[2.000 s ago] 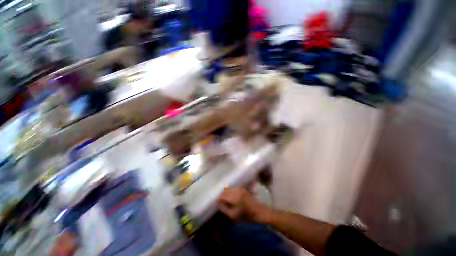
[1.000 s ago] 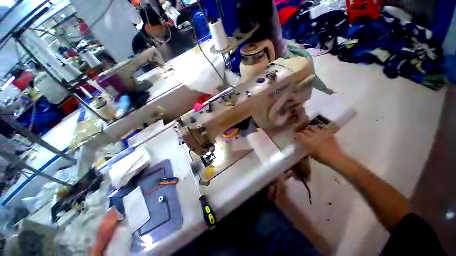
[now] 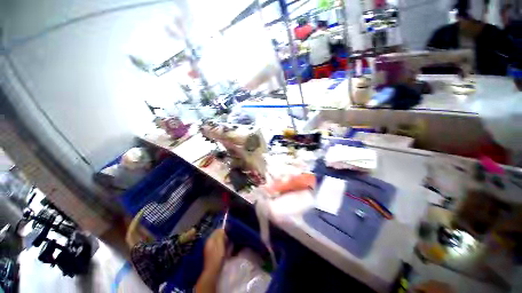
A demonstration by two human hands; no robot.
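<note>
My left hand [image 3: 214,249] is low in the picture, left of the table edge, closed around a thin rod [image 3: 225,218] that points up, with a reddish upper part. A blurred skin-coloured patch [image 3: 432,286] at the bottom edge may be part of my right hand; its fingers cannot be made out. The blue-grey panel [image 3: 366,234] lies on the table with a white piece [image 3: 331,195], a red-and-blue snips [image 3: 378,207] and a tiny round metal part [image 3: 360,214] on it. The lit sewing machine head [image 3: 458,240] is at right, blurred.
A black-and-yellow screwdriver handle [image 3: 403,278] is at the bottom edge. A white stack [image 3: 351,157], an orange-pink item [image 3: 292,183] and a dark tray [image 3: 297,140] lie on the table. A second machine [image 3: 237,140] and blue crates [image 3: 157,191] are at left. A person [image 3: 475,37] is behind.
The view has swung left, moving the panel and machine rightward in the picture. My left hand now shows with the thin rod; my right hand and forearm are no longer clearly seen at the machine.
</note>
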